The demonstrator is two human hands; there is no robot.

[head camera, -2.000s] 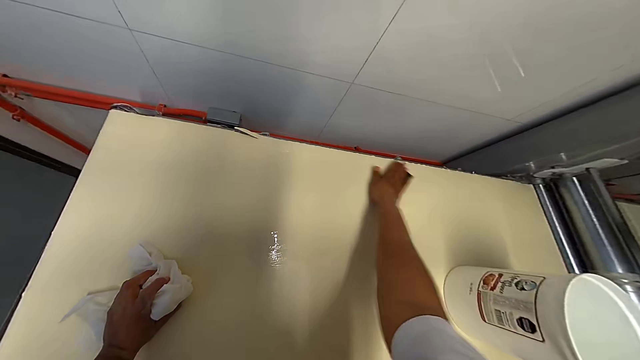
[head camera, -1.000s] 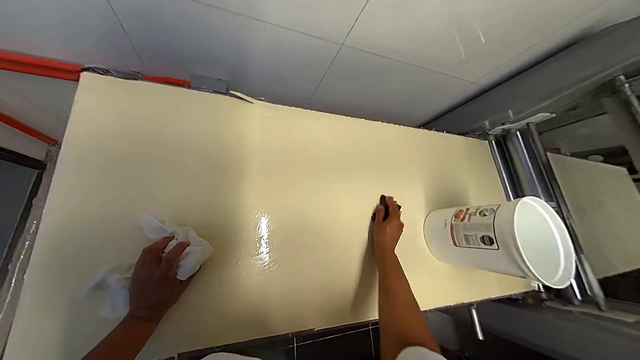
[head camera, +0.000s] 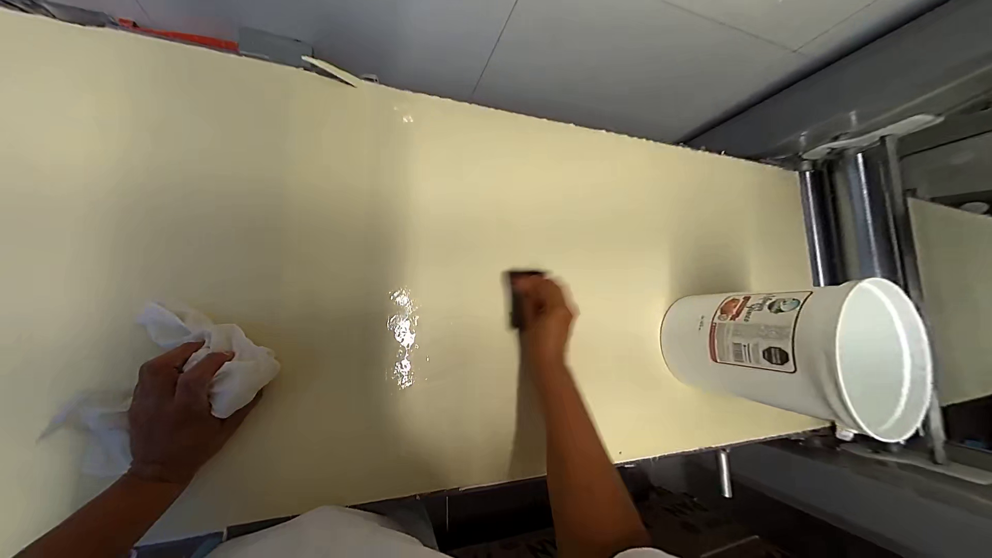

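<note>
My left hand (head camera: 174, 415) is closed on a crumpled white cloth (head camera: 240, 372), resting on the left part of a pale yellow, glossy flat surface (head camera: 333, 232). Part of the cloth trails out to the left of the hand. Right of the middle, my right hand (head camera: 546, 314) grips a small dark flat object (head camera: 518, 301), blurred, against or just over the same surface; its exact kind cannot be told. A wet-looking shine (head camera: 403, 337) lies between the two hands.
A white plastic bucket (head camera: 752, 403) with a printed label stands on the surface's right end. Past that end are metal rollers (head camera: 860, 209). A grey panelled wall (head camera: 589, 70) runs along the far edge, where a thin strip (head camera: 332, 71) sticks up.
My right hand has come from the far edge toward the near side, with the dark object in it. My left hand stays on the cloth. The view has shifted.
</note>
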